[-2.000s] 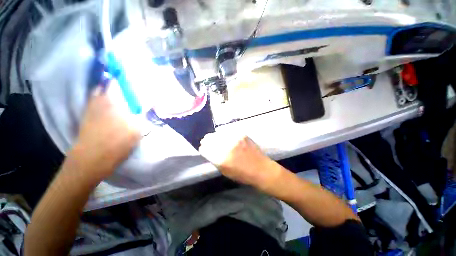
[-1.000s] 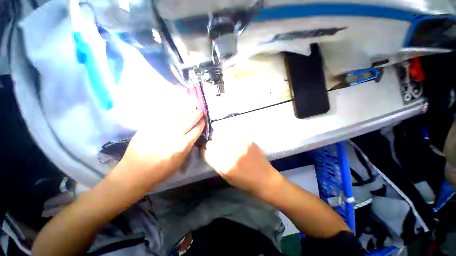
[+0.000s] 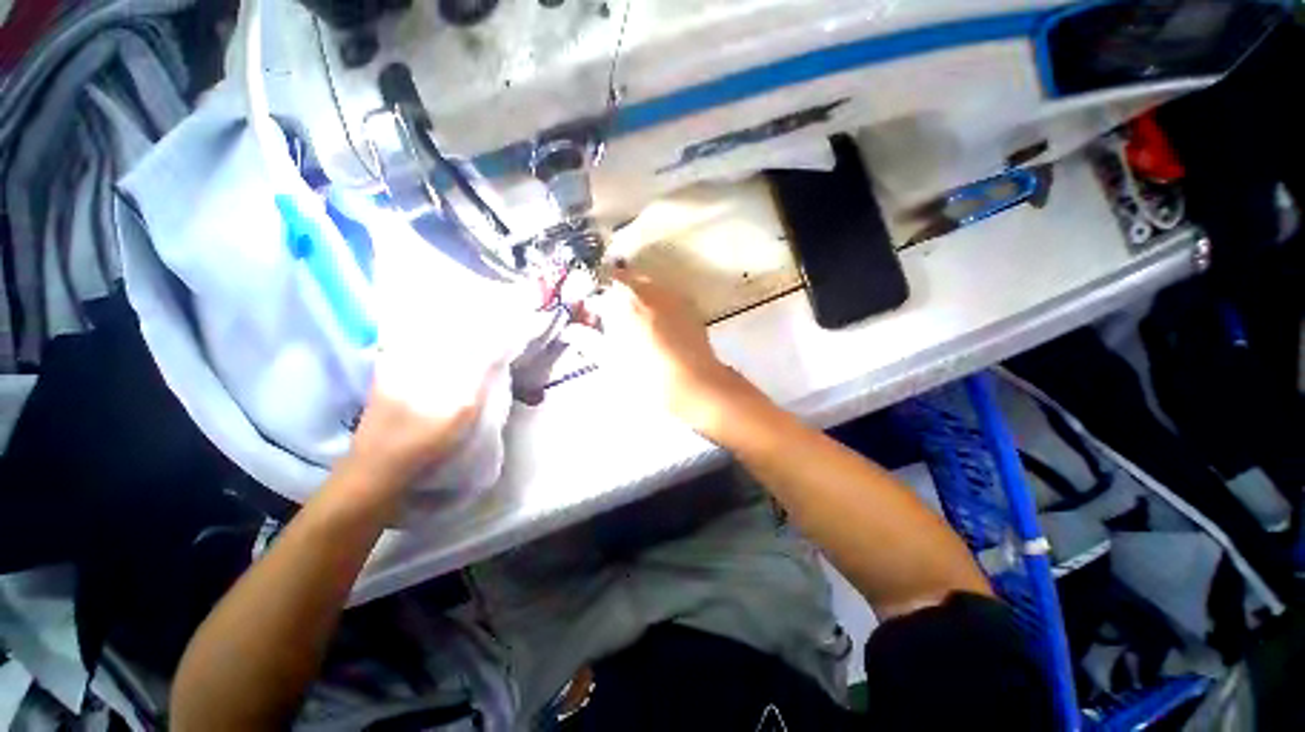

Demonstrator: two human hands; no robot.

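Note:
A pale grey-white garment piece (image 3: 215, 286) lies left of the needle and hangs in a curve toward the table's front edge. My left hand (image 3: 429, 393) is shut on its bunched part, partly washed out by the lamp. My right hand (image 3: 651, 336) is at the presser foot (image 3: 580, 250), its fingers on the fabric edge; glare hides the fingertips, so its grip is unclear. A small pink-red strip (image 3: 551, 283) shows between the hands beside the needle. The white sewing machine (image 3: 859, 57) stands behind.
A black phone (image 3: 844, 243) lies on the bed, with a blue-handled tool (image 3: 998, 196) to its right. Metal loops with a red item (image 3: 1152, 150) are at the table's right end. A blue crate (image 3: 1002, 501) holding pieces is below. Grey folded pieces (image 3: 86, 143) are at far left.
My right hand has moved up to the presser foot. My left hand has moved slightly left and down with the fabric bunched under it. The camera view has shifted.

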